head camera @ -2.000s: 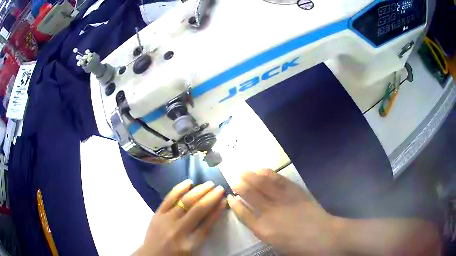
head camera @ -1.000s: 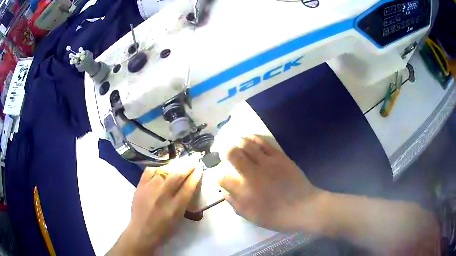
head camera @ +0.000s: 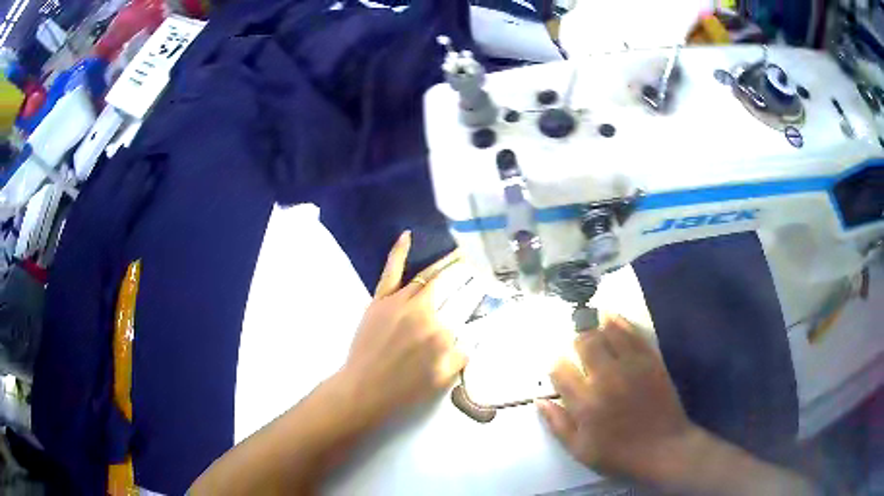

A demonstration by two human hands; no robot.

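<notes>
The white sewing machine (head camera: 698,145) with a blue stripe stands at the upper right. Its lit needle area (head camera: 519,344) is glaring, so the needle and any cloth there cannot be made out. My left hand (head camera: 412,325), bare with a ring, lies left of the needle area, fingers spread, fingertips at the edge of a navy cloth piece (head camera: 373,228). My right hand (head camera: 620,397), bare, rests with bent fingers just right of and below the needle area; whether it pinches anything is hidden. A navy panel (head camera: 722,320) lies under the machine arm, right of my right hand.
Heaped navy cloth (head camera: 194,223) covers the left side, with a shiny orange-yellow strip (head camera: 124,339) on it. A white labelled item (head camera: 155,68) lies at the upper left. Blurred snips (head camera: 836,310) lie at the machine's right end. A curved slot (head camera: 473,405) shows in the table.
The view has swung left, so the machine sits further right. My left hand has moved away from my right and spread its fingers. The navy cloth seen under my fingers earliest no longer shows there.
</notes>
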